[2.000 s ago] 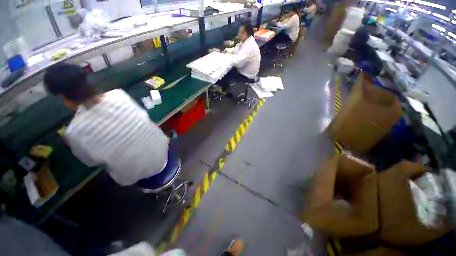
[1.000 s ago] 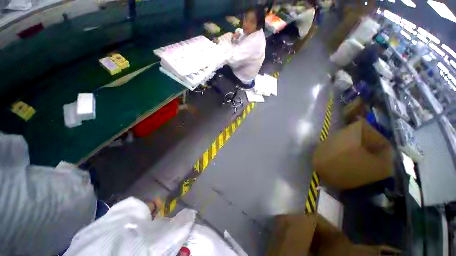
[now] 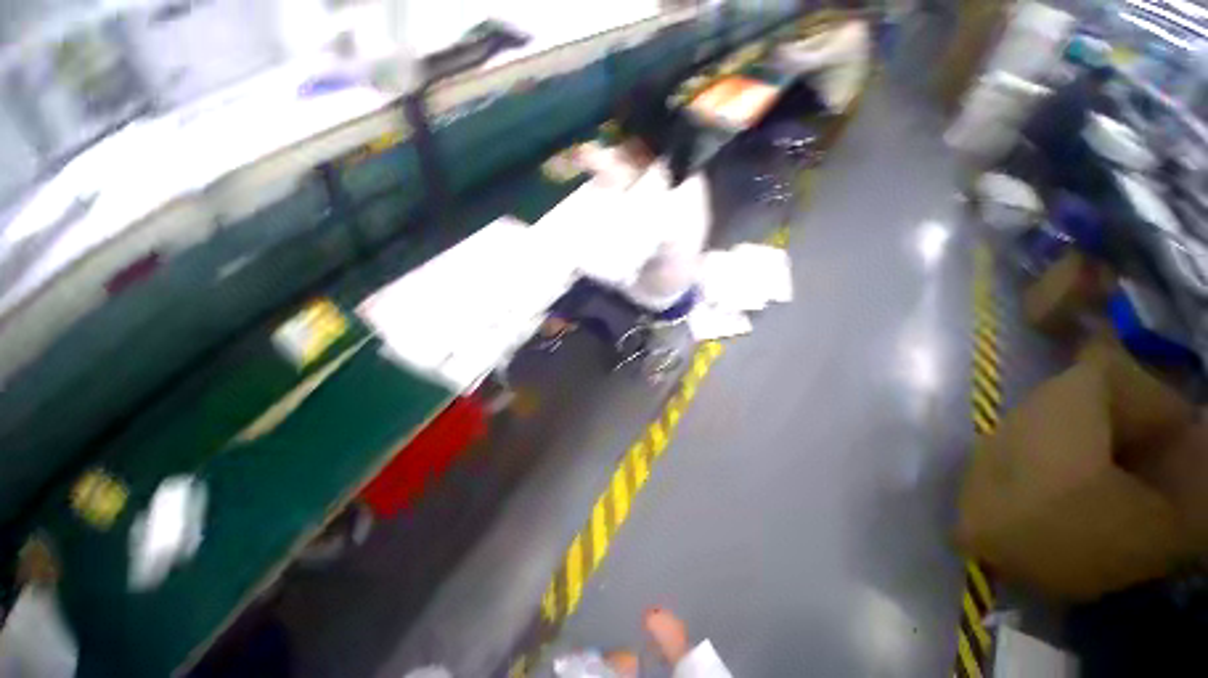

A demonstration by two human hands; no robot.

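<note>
The view is blurred. At the bottom edge, a small, cut-off hand with a white cuff, apparently my right hand [image 3: 666,636], shows with its fingers unclear. Just left of it is a skin-coloured patch, perhaps my left hand [image 3: 623,661], mostly cut off. A whitish item [image 3: 579,664] lies against that patch; I cannot tell what it is or whether it is held. Nearest on the green bench [image 3: 305,457] are a white piece [image 3: 168,532] and small yellow boxes [image 3: 311,333]. A wide stack of white trays [image 3: 457,302] lies farther along the bench.
A seated person in white [image 3: 669,232] is beside the tray stack. White sheets [image 3: 749,285] lie on the floor behind the stool. A red bin [image 3: 427,454] is under the bench. Open brown cartons [image 3: 1060,464] stand right, beyond striped aisle tape [image 3: 986,358]. Another person's sleeve [image 3: 36,638] shows lower left.
The near worker has mostly left the view at lower left. The white sleeve and bag, large at the bottom before, are gone; only small hand parts show there. The view has swung and blurred.
</note>
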